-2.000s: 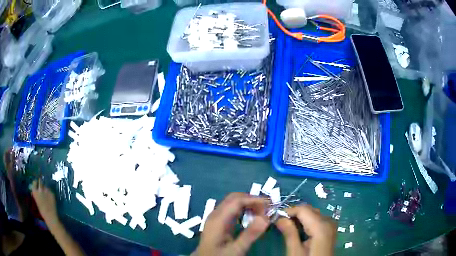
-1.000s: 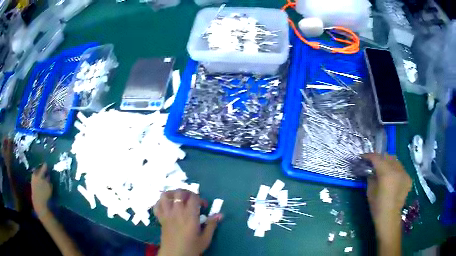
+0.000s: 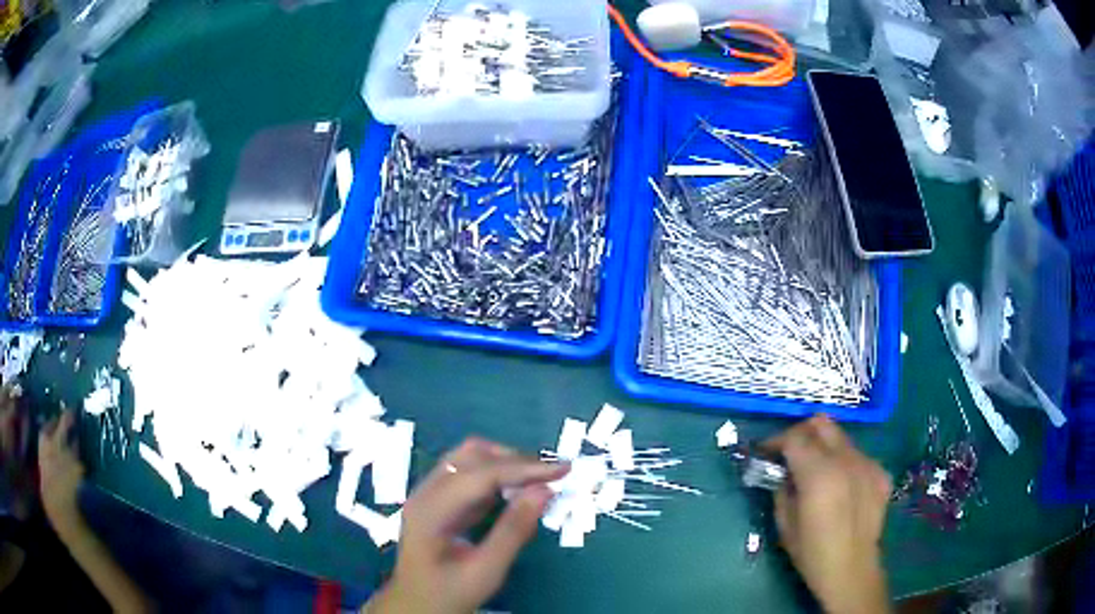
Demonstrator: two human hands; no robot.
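My left hand (image 3: 462,528) is at the left edge of the small pile of wrapped sets (image 3: 588,486). A white strip (image 3: 516,489) shows between its thumb and index finger. The sets have white wraps and thin metal ends pointing right. My right hand (image 3: 831,510) is right of the pile, low over the green tabletop, with silver-grey metal pieces (image 3: 761,470) at its fingertips; their exact kind is blurred. A big heap of white strips (image 3: 240,384) lies to the left.
Blue trays of short metal pieces (image 3: 480,339) and long thin rods (image 3: 757,402) stand behind. A clear tub (image 3: 492,120), scale (image 3: 279,186), phone (image 3: 871,168) and orange cord (image 3: 751,66) are farther back. Dark red bits (image 3: 949,480) lie right. Another person's hand (image 3: 60,468) shows far left.
My right hand has moved left from the rod tray to the tabletop. My left hand has moved from the strip heap to the wrapped sets, with a strip. The view has shifted.
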